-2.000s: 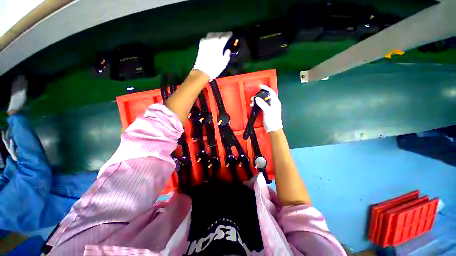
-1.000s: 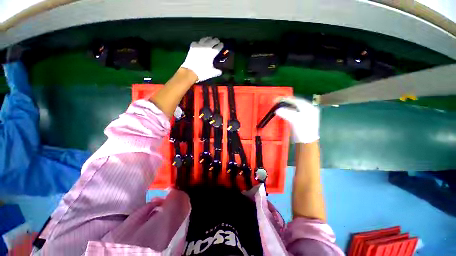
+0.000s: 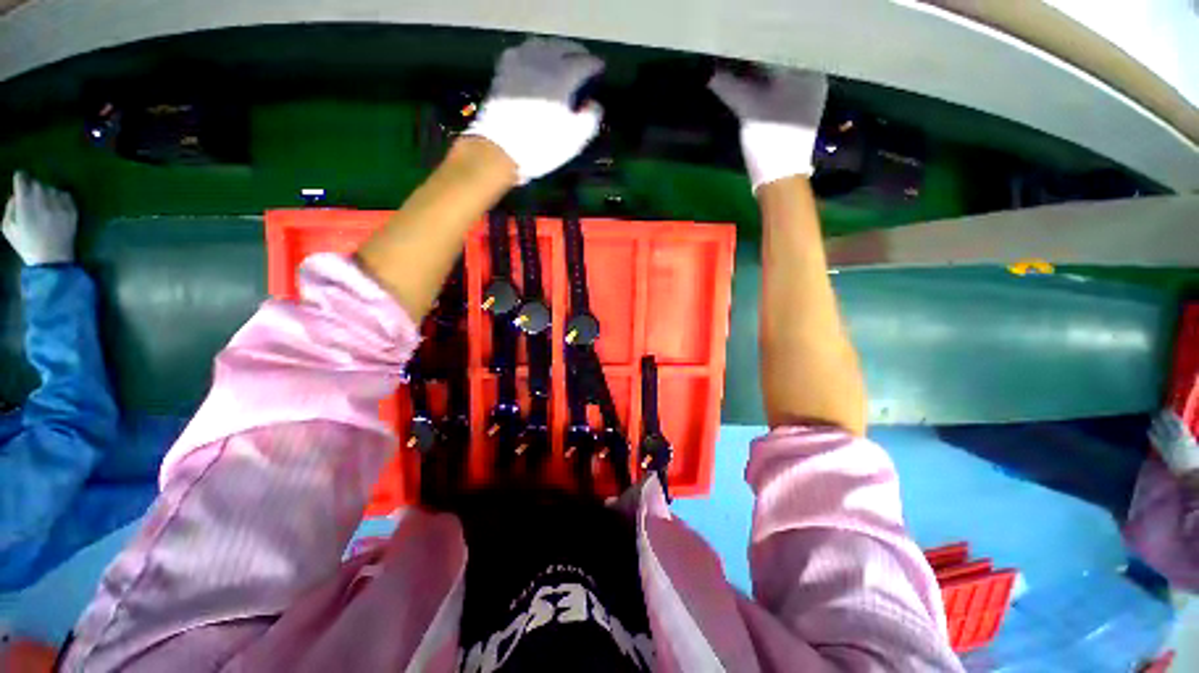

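An orange-red watch tray (image 3: 681,296) lies in front of me across the belt's near edge. Several black-strapped wristwatches (image 3: 581,329) lie lengthwise in its middle compartments; one watch (image 3: 655,451) is alone in the lower right one. My gloved left hand (image 3: 537,112) is beyond the tray on the green belt, its fingers around something dark that I cannot make out. My gloved right hand (image 3: 776,121) reaches under the shelf edge; its fingertips are in shadow, so I cannot see whether it holds a watch. Black boxes (image 3: 881,161) stand on the belt beside it.
A white shelf (image 3: 631,37) curves over the belt, with a pale post (image 3: 1026,234) at the right. More black boxes (image 3: 171,132) are at the left. A co-worker's gloved hand (image 3: 42,221) is at far left, another (image 3: 1174,440) at far right. Red trays (image 3: 976,598) are on the floor.
My right hand has moved from the tray's right side up to the belt; the watch it held no longer shows. My left hand stays near the boxes. The view has shifted, and a co-worker appears at far right.
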